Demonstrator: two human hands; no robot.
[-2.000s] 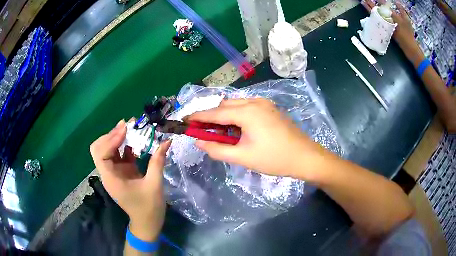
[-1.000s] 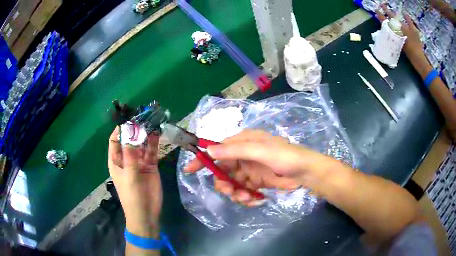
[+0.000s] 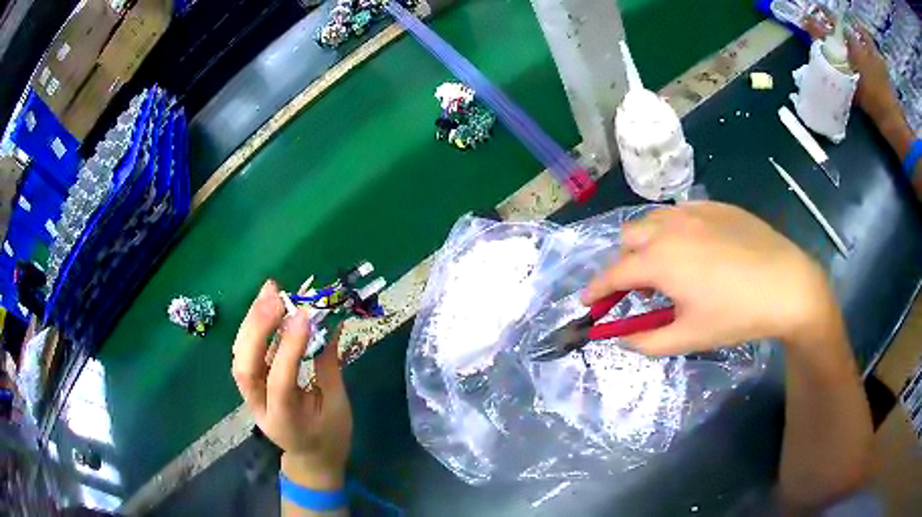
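My left hand [image 3: 293, 379], with a blue band at the wrist, holds a small circuit board assembly [image 3: 349, 293] with blue and yellow wires and a white housing [image 3: 311, 333] between the fingers, above the belt's edge. My right hand [image 3: 708, 288] holds the red-handled pliers [image 3: 629, 321] over the clear plastic bag [image 3: 440, 404]. Their dark jaws point left and are apart from the board. Tiny white pieces [image 3: 485, 293] are heaped in the bag; the right hand hides part of it.
A glue bottle [image 3: 652, 146] stands by the pale post [image 3: 586, 61]. Translucent tubes [image 3: 495, 101] cross the green belt, with units [image 3: 465, 116] on it. Knife [image 3: 804, 134] and thin stick [image 3: 809, 207] lie at right. Another person's hand [image 3: 869, 71] is by a second bottle [image 3: 826, 91]. Blue trays [image 3: 131, 222] stand left.
The pliers have moved away from the board, rightward over the bag. My left hand has turned the board, its components now pointing right. The surroundings have shifted right and down in view.
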